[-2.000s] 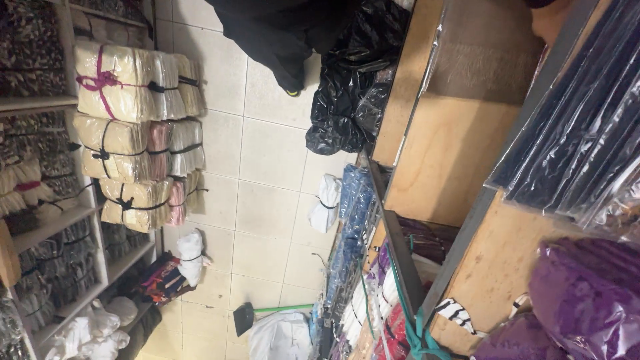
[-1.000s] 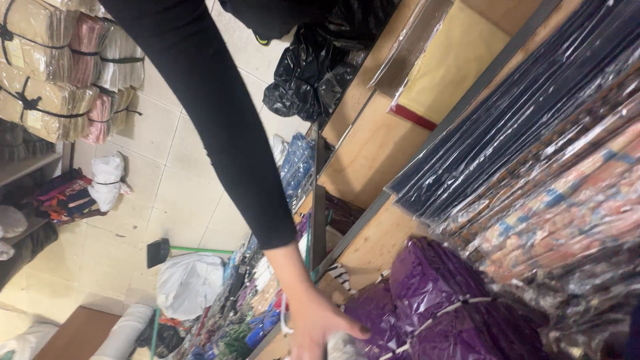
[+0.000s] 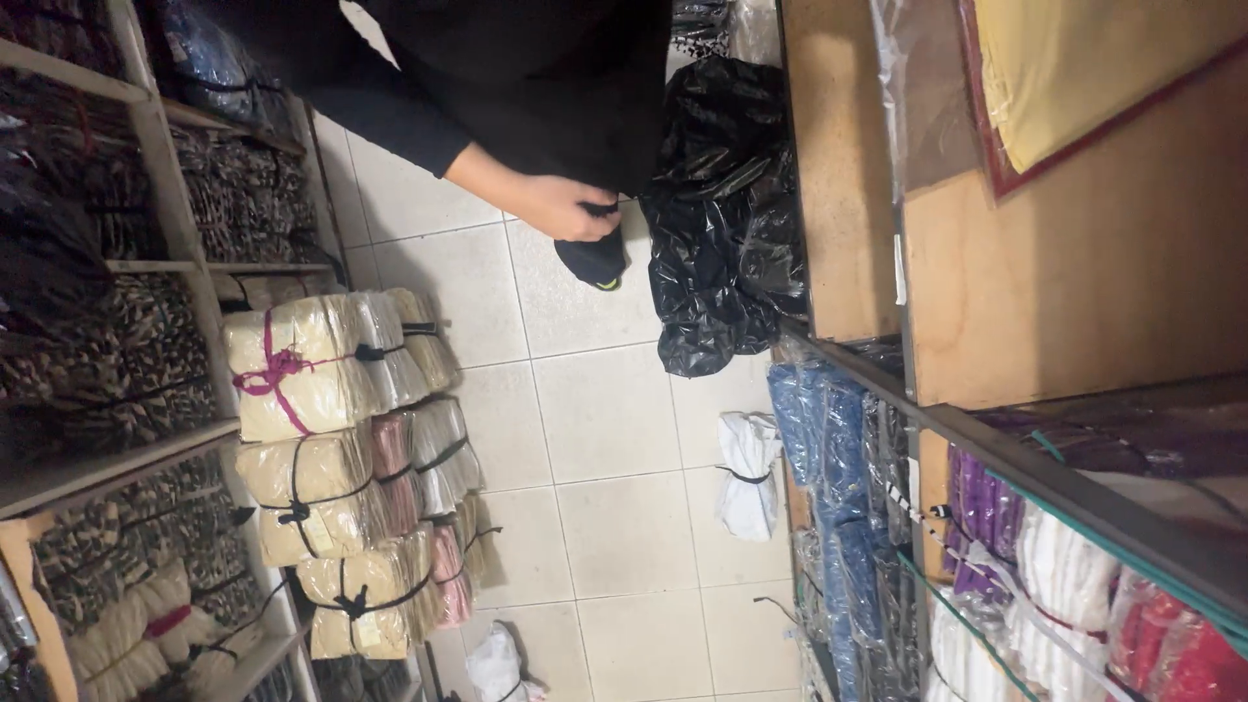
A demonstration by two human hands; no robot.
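My right hand [image 3: 575, 210], in a black sleeve, is at the upper middle, its fingers curled on an edge of the black garment [image 3: 556, 88] that hangs beside it. A dark shoe [image 3: 593, 258] shows just below the hand, on the tiles. To the right of the hand lies a crumpled black plastic bag [image 3: 707, 234]. My left hand is not in view.
Tied stacks of cream packets [image 3: 302, 497] stand by the left shelves [image 3: 185, 210]. Blue plastic-wrapped packets [image 3: 848, 507] and a wooden shelf board [image 3: 1053, 292] are at the right. A white tied bundle [image 3: 749, 478] lies on the tiled floor [image 3: 614, 419].
One second ago my right arm stretched out to the purple wrapped bundles; now the hand is back near the black garment. The view has shifted a lot.
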